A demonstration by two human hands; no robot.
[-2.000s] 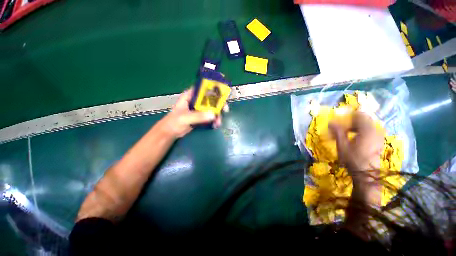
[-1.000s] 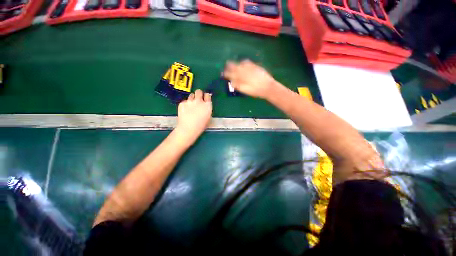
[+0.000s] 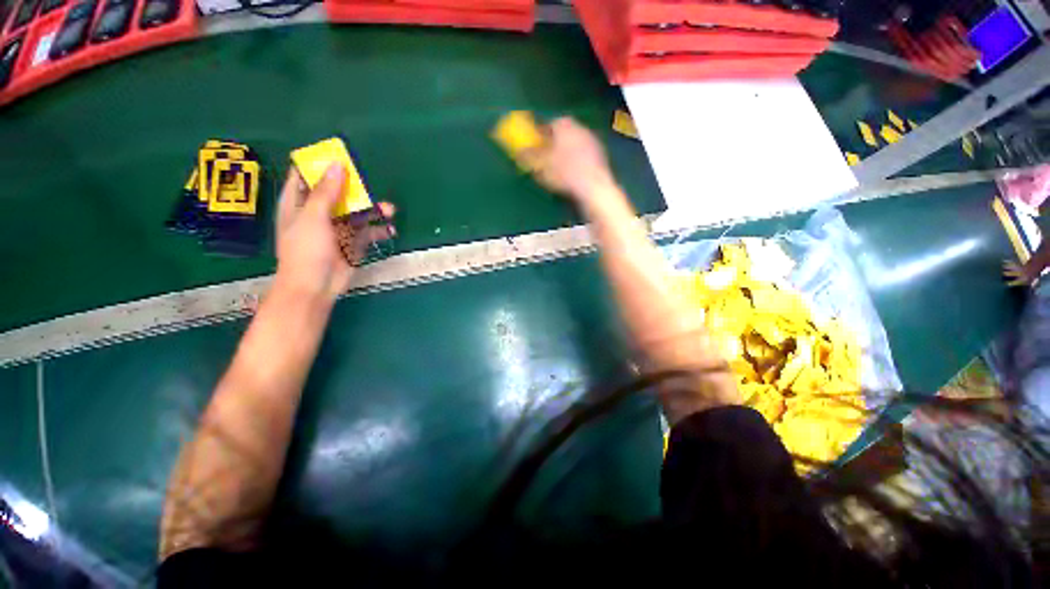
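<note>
My left hand (image 3: pixel 313 230) holds a dark phone unit with a plain yellow plate (image 3: pixel 326 168) on its upper part, above the green belt near the pale metal strip. My thumb lies on the yellow plate. My right hand (image 3: pixel 568 161), slightly blurred, holds a yellow piece (image 3: pixel 520 134) at its fingertips, over the belt to the right. Several dark units with yellow frame pieces (image 3: pixel 234 185) lie overlapped on the belt left of my left hand. An open clear plastic bag (image 3: pixel 866 311) with a heap of loose yellow pieces (image 3: pixel 783 357) lies at right on the near worktop.
A white sheet (image 3: pixel 737 150) lies right of my right hand, with stacked red trays (image 3: pixel 720 55) behind it. Another red tray (image 3: pixel 104 48) with dark units is at far left. Small yellow pieces (image 3: pixel 889 130) lie at far right. Another person's hand (image 3: pixel 1022 272) shows at the right edge.
My left hand has lifted a unit with a yellow plate off the belt. My right hand now holds a yellow piece. The view has shifted right, and the yellow heap is more exposed.
</note>
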